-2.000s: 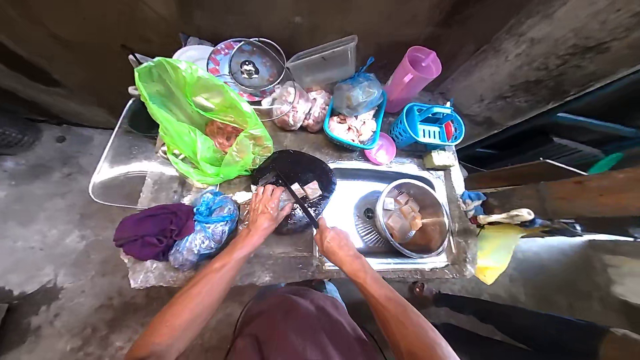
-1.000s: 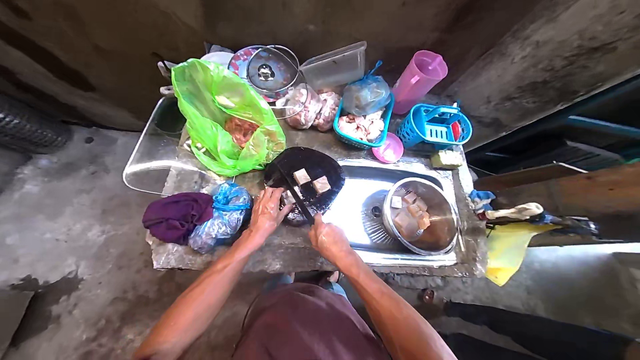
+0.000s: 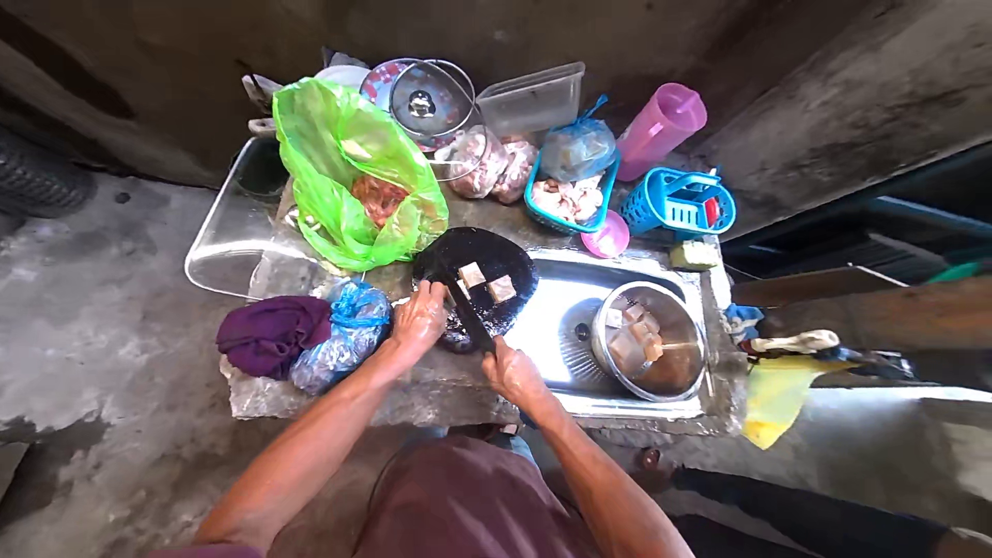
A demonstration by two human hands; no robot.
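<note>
A round dark chopping board (image 3: 508, 252) lies beside the sink, with pale square-cut pieces (image 3: 501, 289) on its wet surface. My right hand (image 3: 514, 375) grips the handle of a dark-bladed knife (image 3: 467, 310), whose blade slants up and left over the board. Close to the blade, at the board's left edge, my left hand (image 3: 421, 314) has its fingers bent; a pale piece shows beside its fingertips, but whether it is gripped is hidden. A steel bowl (image 3: 692, 380) with more cut pieces in water stands in the steel sink (image 3: 554, 329).
A green plastic bag (image 3: 318, 132) with meat stands behind the board. Left lie a purple cloth (image 3: 271, 337) and a knotted plastic bag (image 3: 341, 345). Behind are a teal basket (image 3: 563, 225) of meat, a pink pitcher (image 3: 659, 128) and a blue basket (image 3: 643, 205). Another person's leg (image 3: 814, 504) shows lower right.
The cut pieces on the board lie farther apart than two seconds ago, when they sat close together by the knife. Both hands remain at the board, the right one still on the knife.
</note>
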